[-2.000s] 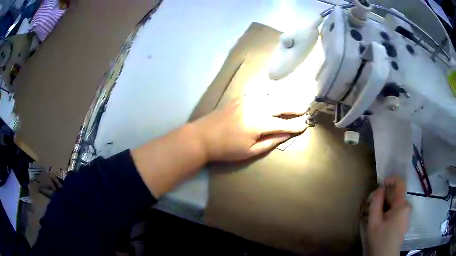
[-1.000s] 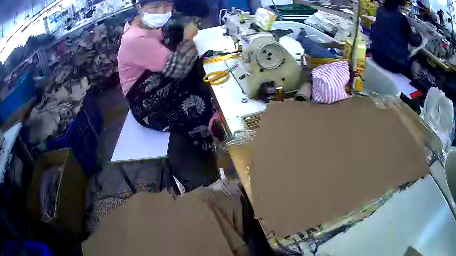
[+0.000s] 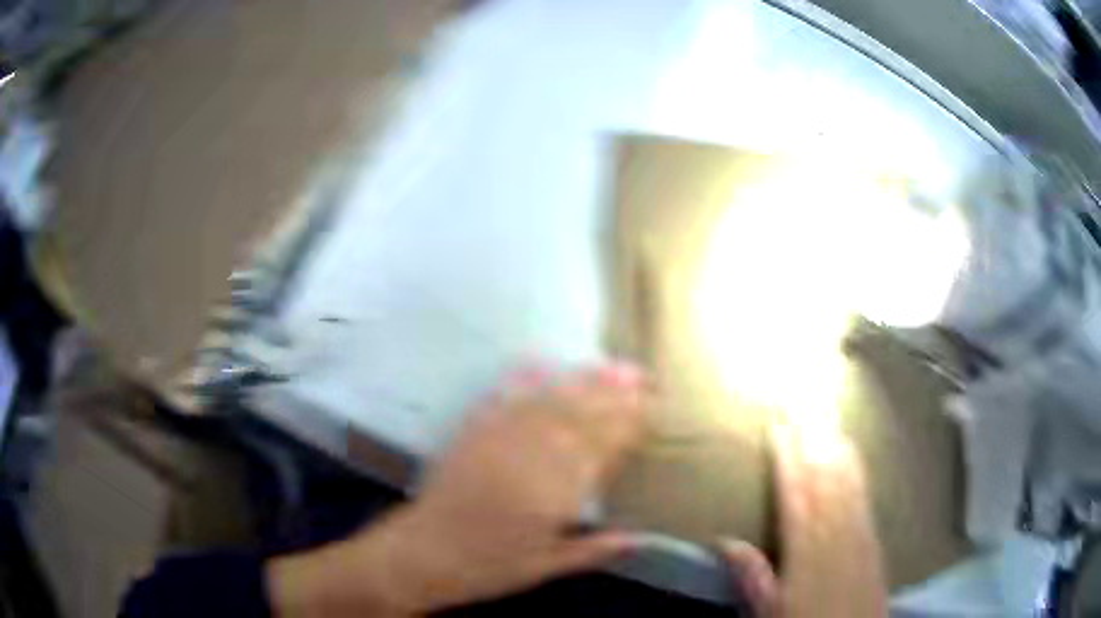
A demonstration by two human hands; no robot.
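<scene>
A brown garment panel (image 3: 688, 483) lies on the white table under the lamp glare. A dark slit or fold line shows on it near its left part. My left hand (image 3: 525, 483) is at the panel's left edge near the table front, blurred; whether it grips cloth is unclear. My right hand (image 3: 827, 519) lies on the panel right of it, fingers lost in glare, thumb apart. The sewing machine (image 3: 1026, 266) is blurred at the right; its needle area is hidden by glare.
A large stack of brown cut panels (image 3: 205, 157) lies at the left, with crinkled plastic along its edge. The white table surface (image 3: 483, 205) lies between stack and panel. A pale strip (image 3: 996, 459) hangs right of the panel.
The view swung left to a seated person and the stacks, then back to the machine. Compared with two seconds ago, my left hand is nearer the table front and my right hand is further left.
</scene>
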